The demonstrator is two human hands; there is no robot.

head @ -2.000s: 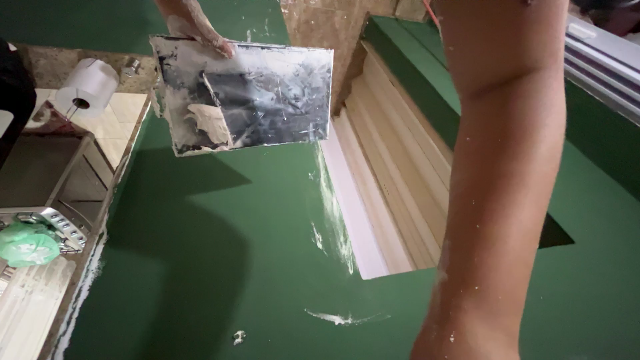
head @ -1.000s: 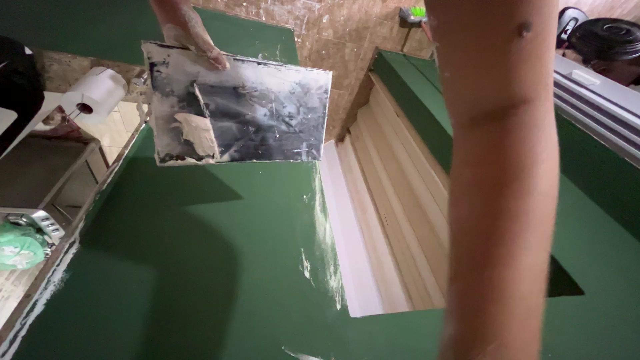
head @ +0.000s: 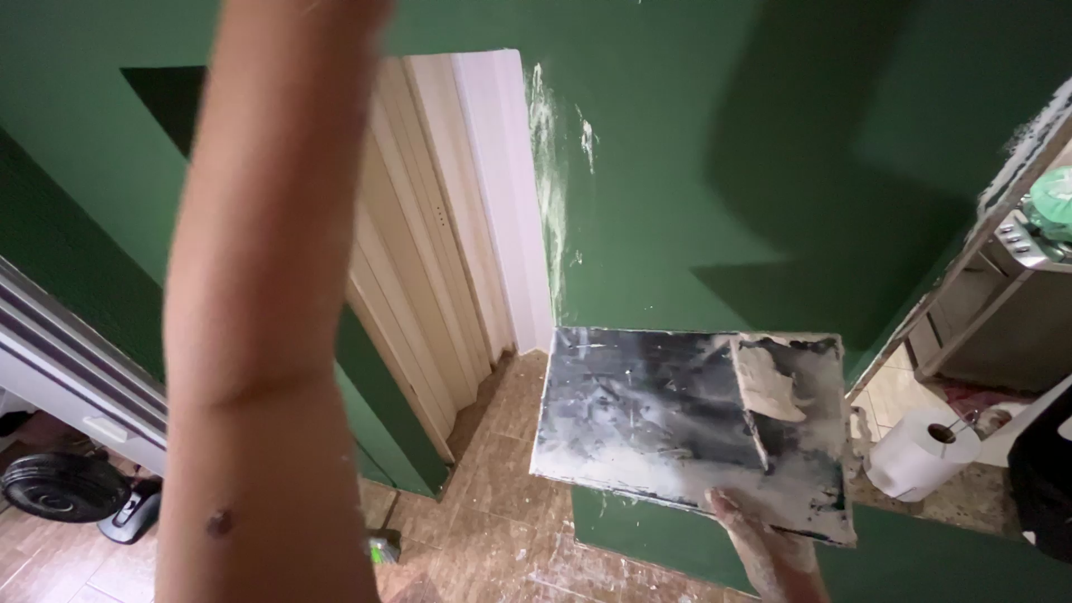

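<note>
My right hand, smeared with pale compound, grips the lower edge of a dark rectangular board, its thumb on top and its fingers hidden beneath. White compound coats much of the board, and a beige lump lies right of a raised streak. At the left my left arm rises across the view, bent at the elbow; its hand is out of view beyond the top edge. Behind the board stands a green wall, with a whitish smeared strip along the door opening and a small white patch beside it.
A beige folding door stands in the opening. Below is a brown tiled floor with white spots and a green-bristled brush. A white paper roll sits on a ledge at the right; a stove stands beyond.
The view has turned by about half a circle, so the board and door show in swapped places. My right hand still holds the board.
</note>
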